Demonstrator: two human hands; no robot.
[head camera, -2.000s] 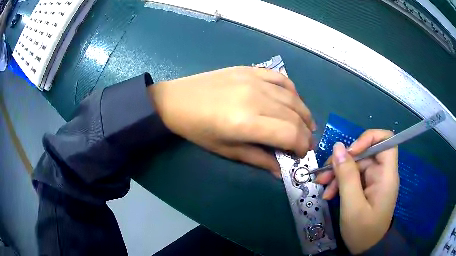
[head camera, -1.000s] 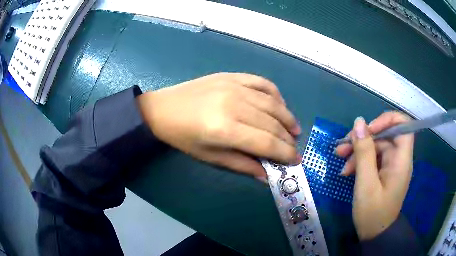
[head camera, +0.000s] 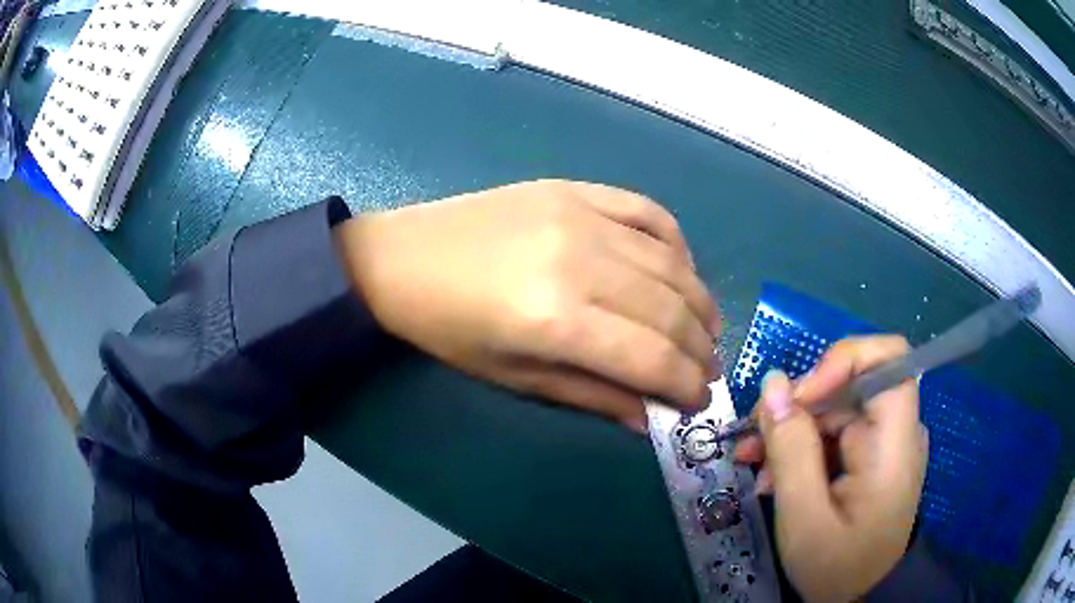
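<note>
My left hand (head camera: 554, 300) lies over the upper part of the silver carrier strip (head camera: 704, 548) and grips it, hiding that end. My right hand (head camera: 843, 471) holds the grey tweezers (head camera: 937, 353) like a pen. Their tip is at a round unit (head camera: 700, 443) with a pale centre, seated in the strip just below my left fingers. A darker round unit (head camera: 718, 509) sits below it. The blue grid tray (head camera: 784, 333) with pale specks in its holes lies beside the strip, partly hidden by my right hand.
A second blue sheet or tray (head camera: 1002, 459) lies right of my right hand. White parts trays stand at the far left (head camera: 100, 88) and lower right edge (head camera: 1055, 565). A white guide rail (head camera: 754, 112) crosses the dark green surface (head camera: 413, 130). Another strip (head camera: 1002, 59) lies at the upper right.
Since a second ago, my right hand has moved from over the blue grid tray left and down, bringing the tweezers' tip to the round unit. The strip sits slightly further right in view.
</note>
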